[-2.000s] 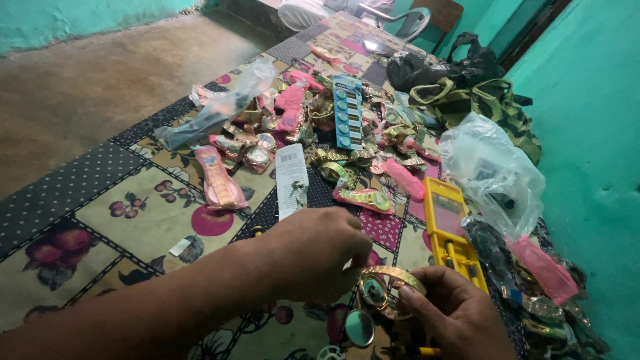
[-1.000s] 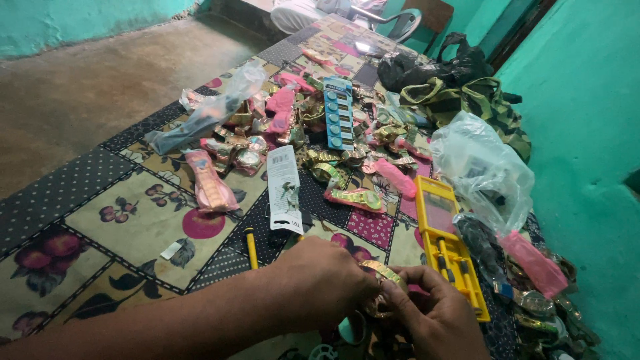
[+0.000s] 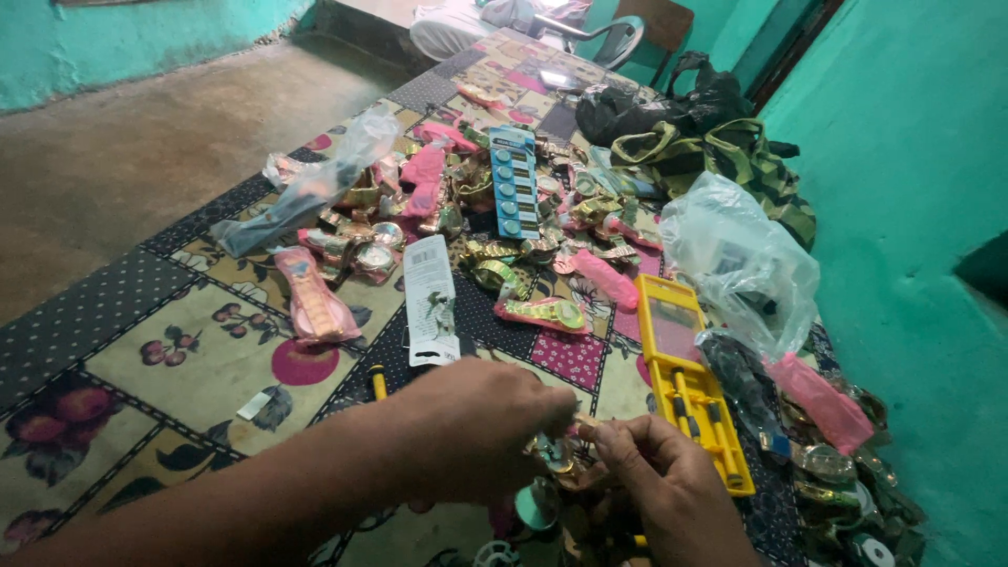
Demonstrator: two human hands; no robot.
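Note:
Low in the head view, my left hand (image 3: 492, 417) and my right hand (image 3: 661, 465) meet over a gold-coloured wristwatch (image 3: 561, 455). The right thumb and fingers pinch its band; the left fingertips are at the watch, partly hidden behind the hand. Just below the hands lies a round, greenish disc-like part (image 3: 537, 504). Right of my right hand, an open yellow plastic case (image 3: 693, 378) holds several small screwdrivers (image 3: 718, 433). A yellow tool handle (image 3: 379, 382) shows beyond my left forearm.
Many wristwatches, some in pink wrapping, are heaped mid-table around a blue button-cell blister card (image 3: 516, 185). Nearer lies a white printed card (image 3: 431, 307). Clear plastic bags (image 3: 740, 252), a black bag (image 3: 669, 102) and a camouflage bag (image 3: 732, 169) line the right, beside a green wall.
The hands have come together at the watch, whose band and case showed more plainly two seconds ago. The yellow handle beside the left forearm shows more than at first.

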